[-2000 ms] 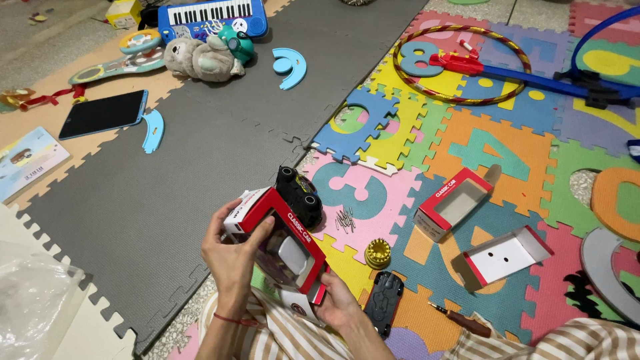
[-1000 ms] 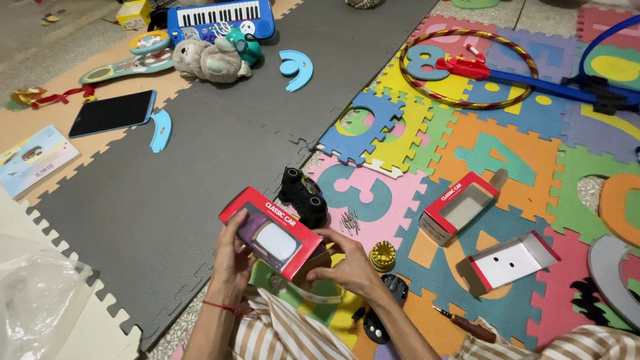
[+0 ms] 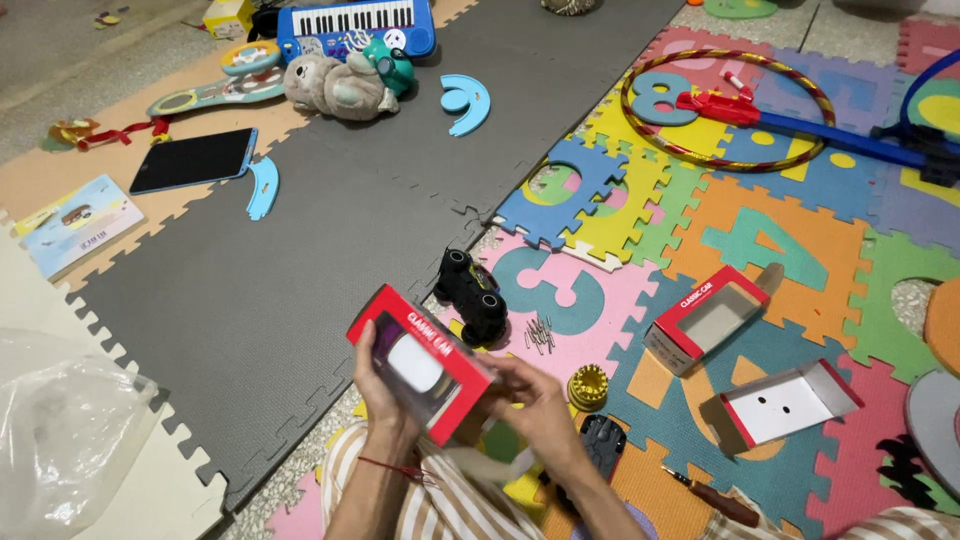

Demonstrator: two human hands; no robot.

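A red toy-car box with a clear window [image 3: 420, 364] is tilted above my lap, a toy car showing inside. My left hand [image 3: 386, 382] grips its left side. My right hand [image 3: 529, 401] is at its right end, fingers partly hidden behind the edge. Just beyond the box a black toy car chassis [image 3: 472, 296] lies on its side, beside a small pile of screws [image 3: 538, 334]. A yellow ring-shaped part [image 3: 588, 387] and a dark toy car [image 3: 602, 442] are right of my right hand. A wooden-handled screwdriver [image 3: 712, 496] rests by my knee.
An empty car box [image 3: 705, 319] and a white-and-red box insert [image 3: 787, 405] lie on the puzzle mat at right. Farther off are a hula hoop [image 3: 731, 166], a tablet [image 3: 195, 160], a plush toy [image 3: 341, 86] and a toy keyboard [image 3: 356, 26]. A plastic bag [image 3: 67, 435] lies at left.
The box has turned in my hands, tilting its window from its steep slant two seconds ago. My right hand has moved from below the box to its right end.
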